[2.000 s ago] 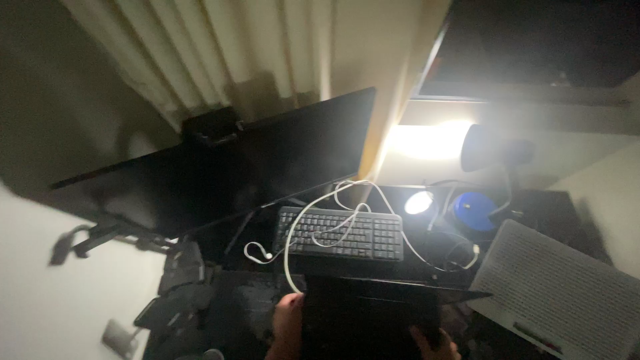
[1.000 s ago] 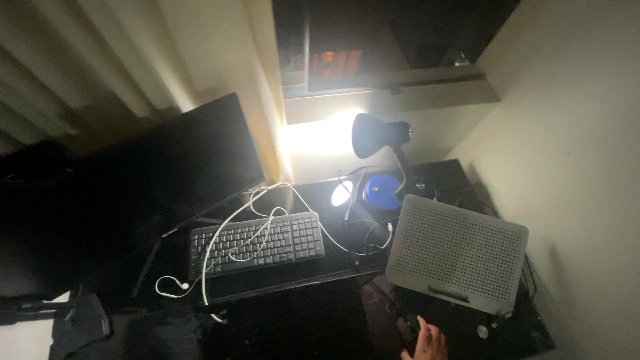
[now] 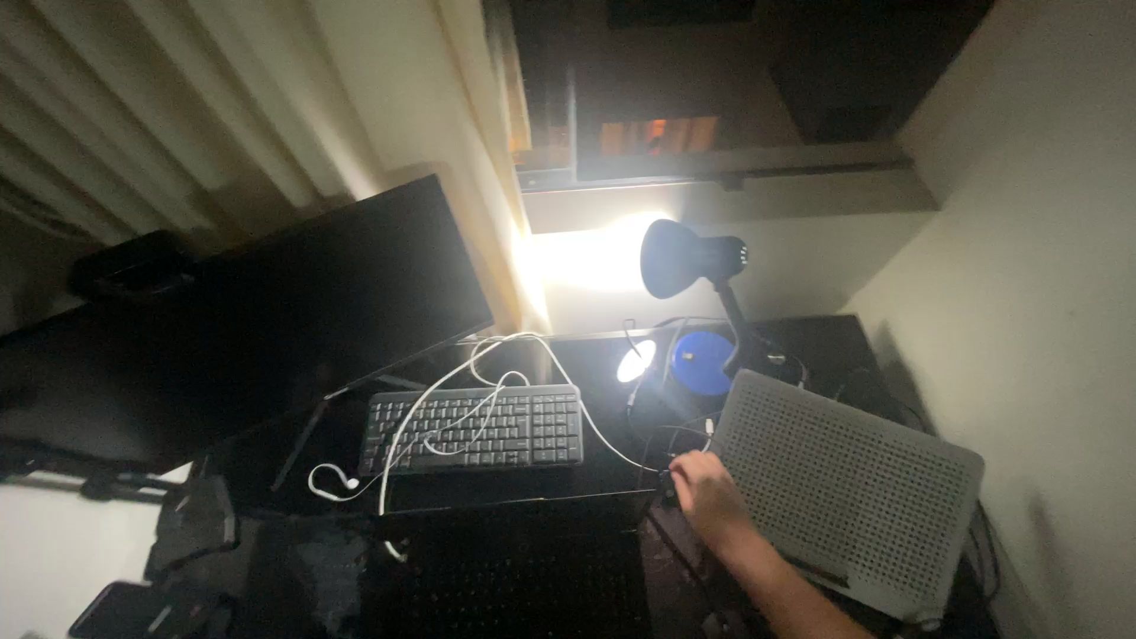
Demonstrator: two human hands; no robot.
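My right hand reaches in from the lower right, over the left edge of a grey perforated laptop cooling stand. Its fingertips are at a small dark object among the cables; whether they grip it is too dark to tell. My left hand is out of sight. Left of the hand lies a dark keyboard with a white cable and white earphones across it. A dark laptop is at the bottom middle, barely lit.
A lit desk lamp on a blue base stands behind the stand. A large monitor fills the left, with a curtain behind. A phone-like dark object is at lower left. Walls bound the desk at the right.
My right hand has moved up and left from the front of the cooling stand to the cables at its left edge. Two seconds ago both hands were at the dark laptop; the left has gone from view.
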